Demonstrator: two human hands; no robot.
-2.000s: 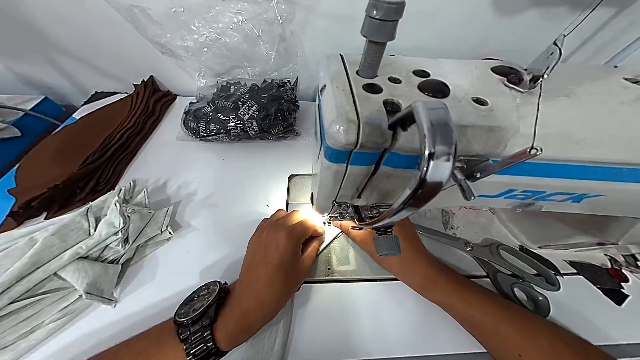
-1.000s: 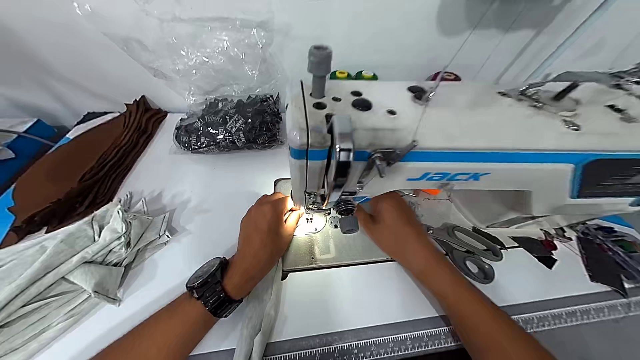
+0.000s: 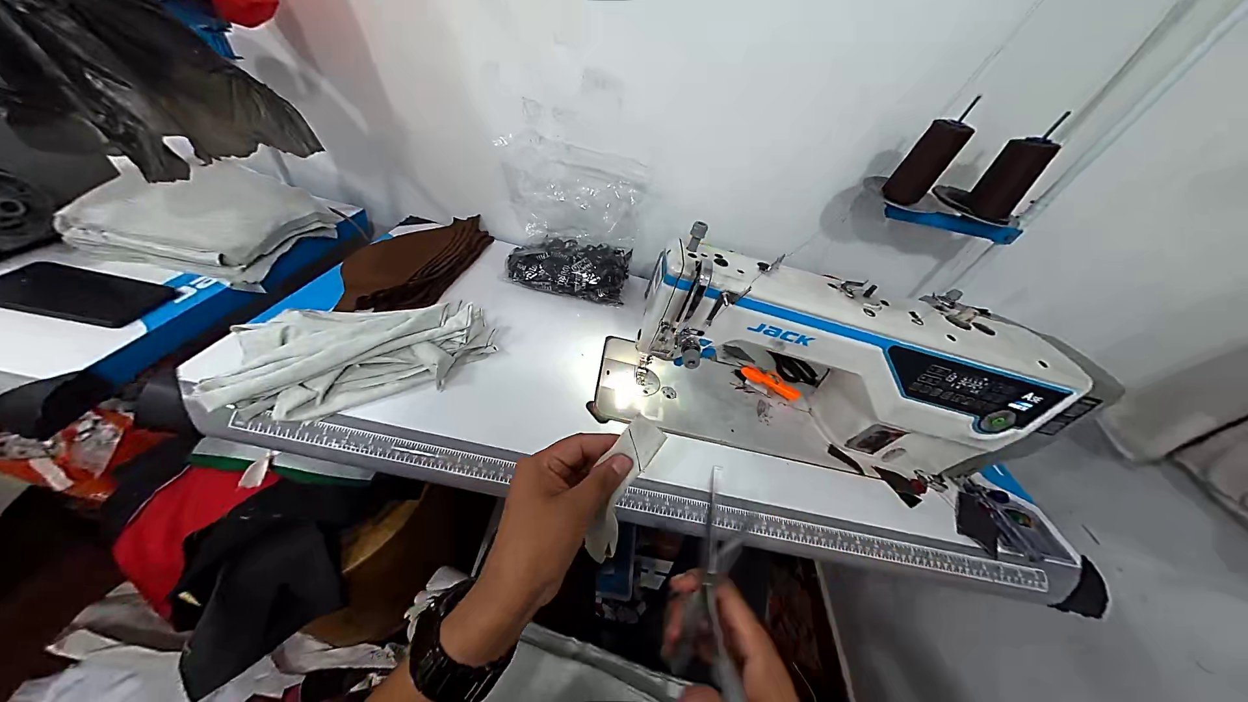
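Note:
My left hand [image 3: 561,507], with a black watch at the wrist, pinches a narrow strip of light grey fabric [image 3: 639,447] just in front of the needle area. Its lower end hangs past the table's edge. In my right hand [image 3: 731,629] is a pair of scissors [image 3: 714,546], blurred, blades pointing up and parted, to the right of the strip. Behind both hands stands the white and blue Jack sewing machine [image 3: 829,336], its lamp lighting the metal needle plate [image 3: 634,385]. No fabric lies under the presser foot.
Crumpled light grey fabric pieces [image 3: 361,356] and stacked brown pieces [image 3: 414,263] lie left of the machine, near a plastic bag of black labels [image 3: 570,271]. A measuring tape [image 3: 829,533] runs along the front edge. Orange-handled snips [image 3: 770,382] rest under the machine arm. Thread cones [image 3: 1004,178] stand at right.
Both hands have come away from the needle area toward the table's front edge. The scissors, earlier lying right of the needle, are now in my right hand. The view has pulled back widely.

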